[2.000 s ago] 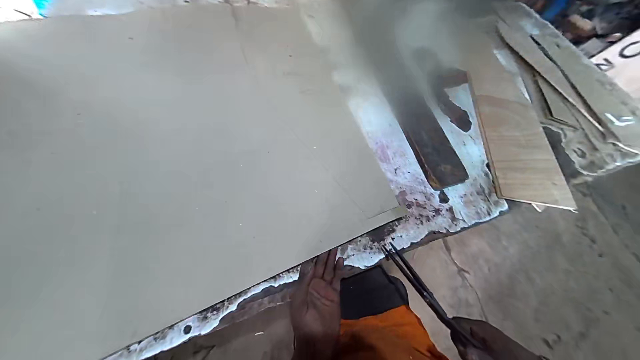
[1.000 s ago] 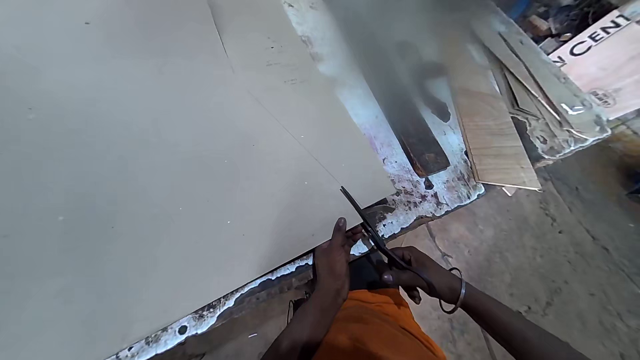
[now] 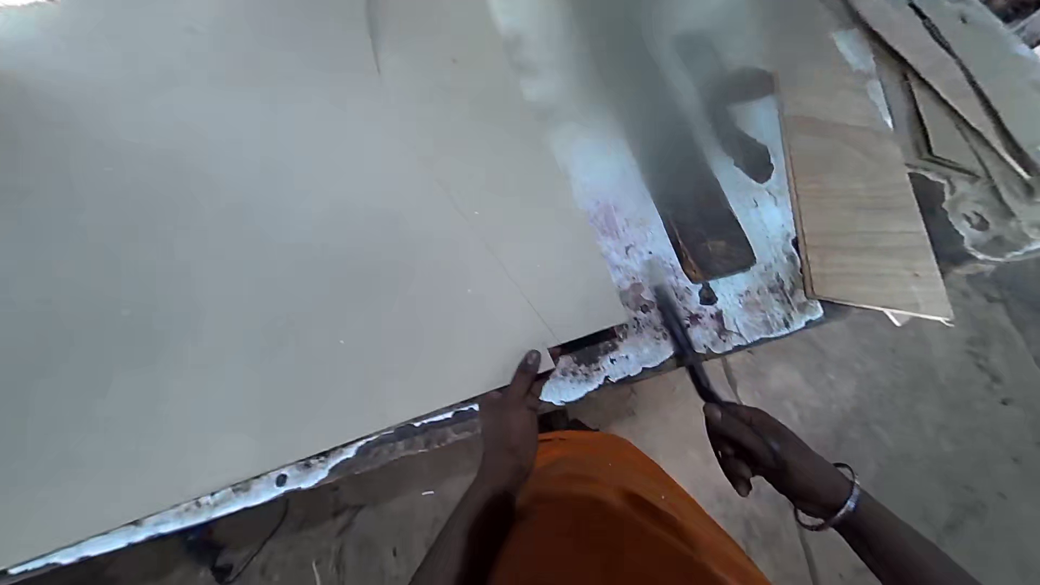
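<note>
A large pale flat sheet lies over most of the worn table, with a thin line running down it to its near edge. My left hand holds that edge by the line's lower end, thumb on top and the other fingers partly hidden. In my right hand is a long dark metal tool, which looks like shears; its blurred tip is over the stained tabletop, right of the sheet, so its jaws cannot be made out. A bracelet circles my right wrist.
A dark flat bar lies on the table right of the sheet. Beside it, a light plywood piece reaches past the table's edge. Several scrap sheets lie at the far right. Concrete floor shows below.
One second ago the dark tool lay over the sheet by the line; my right hand has moved it right, off the sheet. My left hand stays at the near edge, now with its thumb on the sheet.
</note>
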